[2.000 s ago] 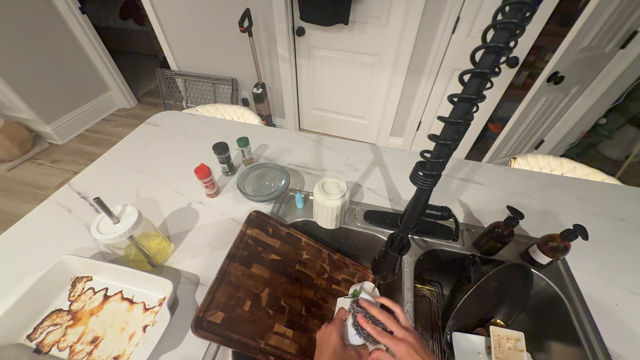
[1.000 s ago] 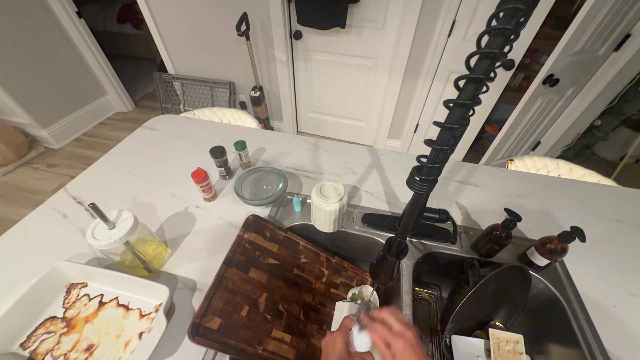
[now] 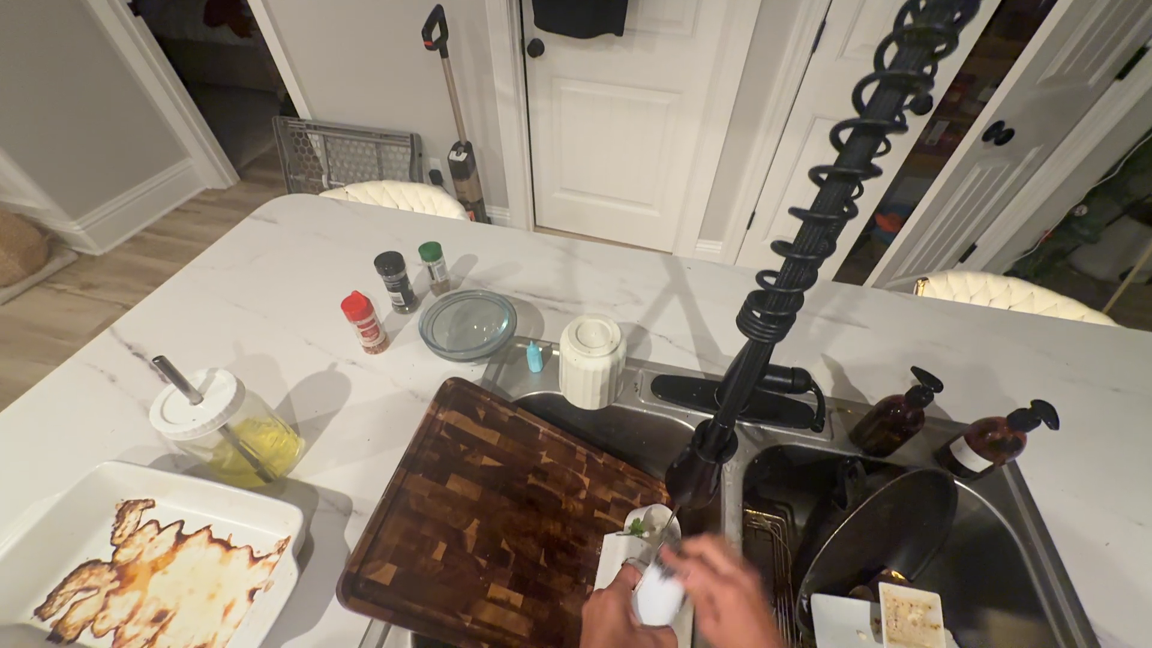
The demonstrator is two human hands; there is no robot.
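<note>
My left hand (image 3: 621, 616) grips a small white item (image 3: 659, 594) over the near side of the sink, at the right edge of a wooden cutting board (image 3: 486, 504). My right hand (image 3: 720, 585), blurred, is at the same item; whether its fingers close on anything is unclear. Just beyond the hands lies a white dish (image 3: 650, 522) with a bit of green in it. The black spray head of the faucet (image 3: 700, 463) hangs right above that dish.
A soiled white baking dish (image 3: 279, 531) and a jar of yellow liquid (image 3: 256, 441) stand left. Glass bowls (image 3: 468, 326) and spice bottles (image 3: 364, 321) sit beyond the board. The right basin holds a dark pan (image 3: 886, 540); pump bottles (image 3: 990, 439) stand behind it.
Two seconds ago a grey scrubber showed between my hands; now a smooth white item shows there. My right hand has shifted about it.
</note>
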